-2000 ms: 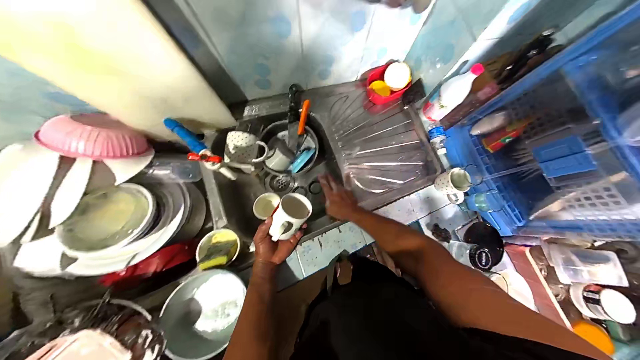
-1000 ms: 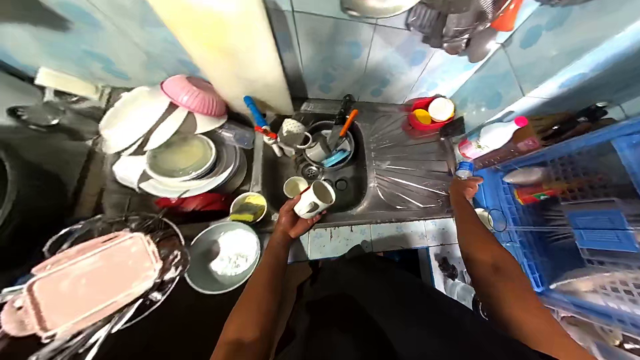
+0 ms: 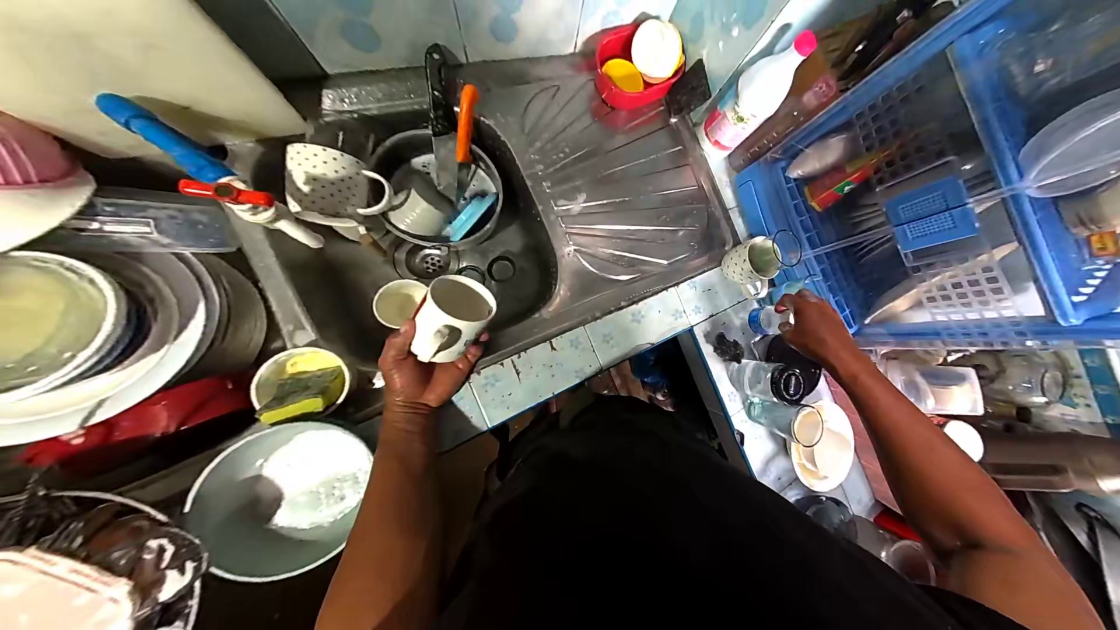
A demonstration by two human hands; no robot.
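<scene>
A white mug point(image 3: 452, 315) is in my left hand point(image 3: 424, 372) at the sink's front edge, its open top up and slightly tilted. Touching or just beside it is a smaller cream cup point(image 3: 400, 303); whether my fingers hold it is hidden. On the right, my right hand point(image 3: 812, 325) grips a small clear bottle with a blue cap point(image 3: 767, 320), partly covered by the fingers. A dotted mug point(image 3: 752, 261) stands just beyond it. In the sink basin point(image 3: 525, 280) are a dotted mug with a handle point(image 3: 328, 181) and a metal pot point(image 3: 494, 166) holding a cup and knives.
Stacked plates point(image 3: 197, 324), a sponge bowl point(image 3: 300, 385) and a grey basin with suds point(image 3: 280, 499) stand left. A blue tap pipe point(image 3: 166, 140) reaches over the sink. Right are a white bottle point(image 3: 759, 92), a blue dish rack point(image 3: 1006, 210) and glass jars point(image 3: 770, 381).
My right hand has moved from the sink to the right-hand counter. The blue-capped bottle, earlier beyond the dotted mug, is now on its near side. My left hand still holds the white mug.
</scene>
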